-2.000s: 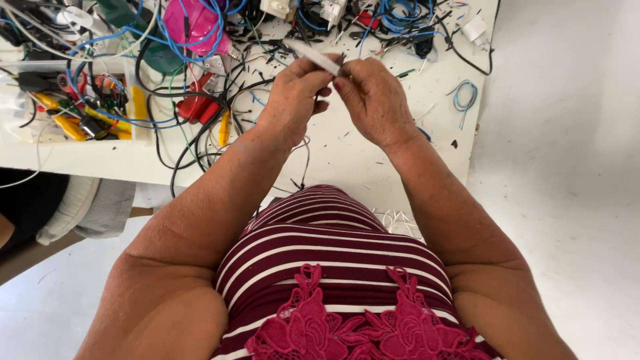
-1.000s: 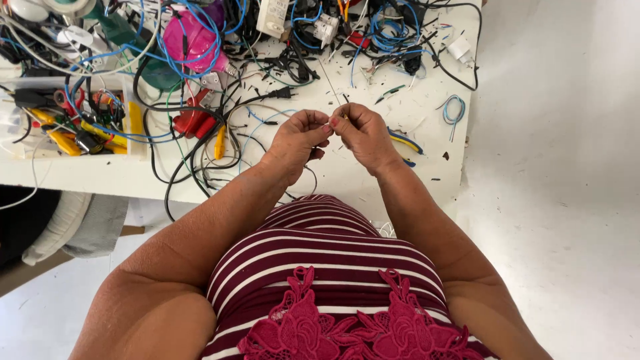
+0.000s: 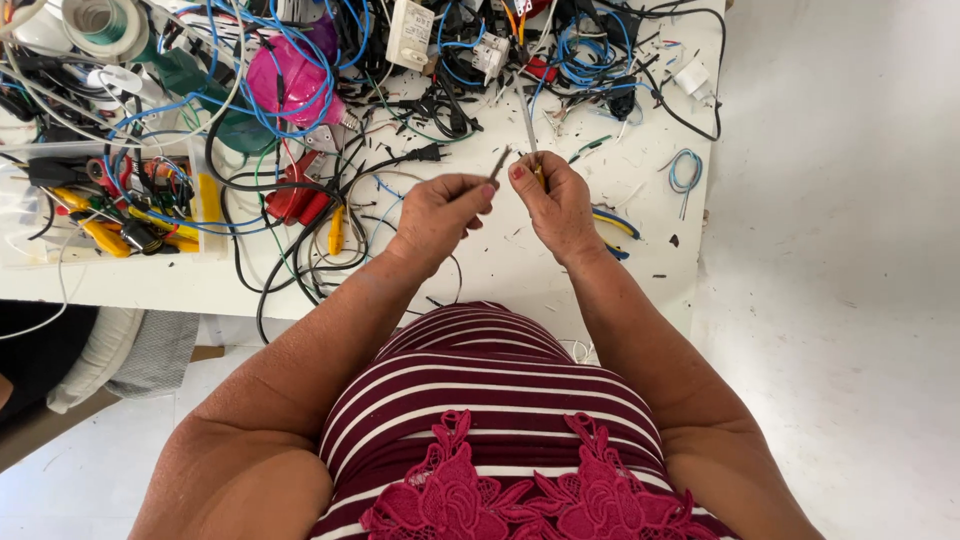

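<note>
My left hand (image 3: pixel 446 214) pinches a short, thin dark piece (image 3: pixel 499 163), perhaps a bit of wire or cable, between thumb and fingers. Just right of it, my right hand (image 3: pixel 556 202) is closed on a tool with a long, narrow metal blade (image 3: pixel 525 112) that points away from me; a bit of yellow shows between the fingers, and the rest of the tool is hidden. The two hands are apart. Partly behind my right wrist lie blue and yellow plier-like handles (image 3: pixel 616 225) on the white table (image 3: pixel 487 274).
Tangled cables, a pink bulb (image 3: pixel 289 81), a white power adapter (image 3: pixel 410 34) and a white plug (image 3: pixel 694 79) cover the table's far side. A clear plastic bin (image 3: pixel 217 202) of tools stands at left. Nearer lie a yellow-handled tool (image 3: pixel 336 231), a black plug (image 3: pixel 429 153) and a coiled wire (image 3: pixel 684 178).
My hands, close together in both earlier frames, have moved apart. The blade in my right hand now points away from me; two seconds ago a pale blade slanted leftward across my fingers.
</note>
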